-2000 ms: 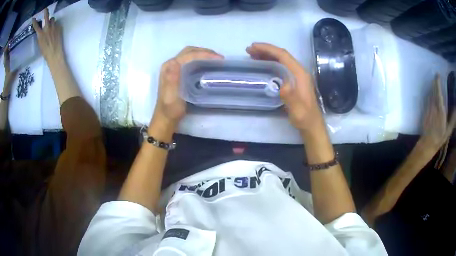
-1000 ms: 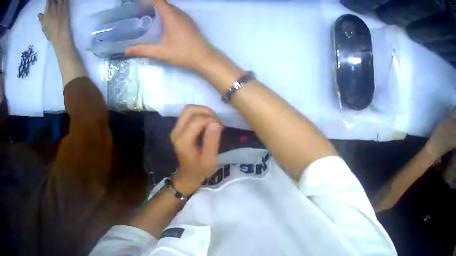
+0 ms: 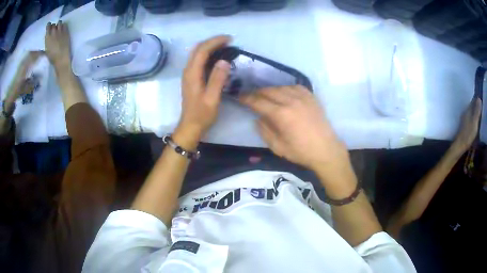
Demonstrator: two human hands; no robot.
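A dark base (image 3: 267, 68) with a glossy, light-reflecting face is held above the bench in front of me, tilted down to the right. My left hand (image 3: 205, 80) grips its left end, thumb on the face. My right hand (image 3: 291, 120) is blurred, its fingers at the base's lower edge; whether they grip it cannot be told. The clear plastic housing (image 3: 115, 59), with a bright strip inside, sits on the bench to the left, a dark rim showing at its right end.
The bench has a white foam sheet (image 3: 187, 117) with a shiny tape strip (image 3: 118, 106). Clear film (image 3: 391, 80) lies at right. Dark stacked parts (image 3: 221, 5) line the back. A neighbour's hands (image 3: 57, 45) are at left, another person's hand (image 3: 470, 125) at right.
The clear housing, moved left in my right hand, is now let go on the bench. The dark base has left the film at right and is in my left hand. My left hand has moved forward.
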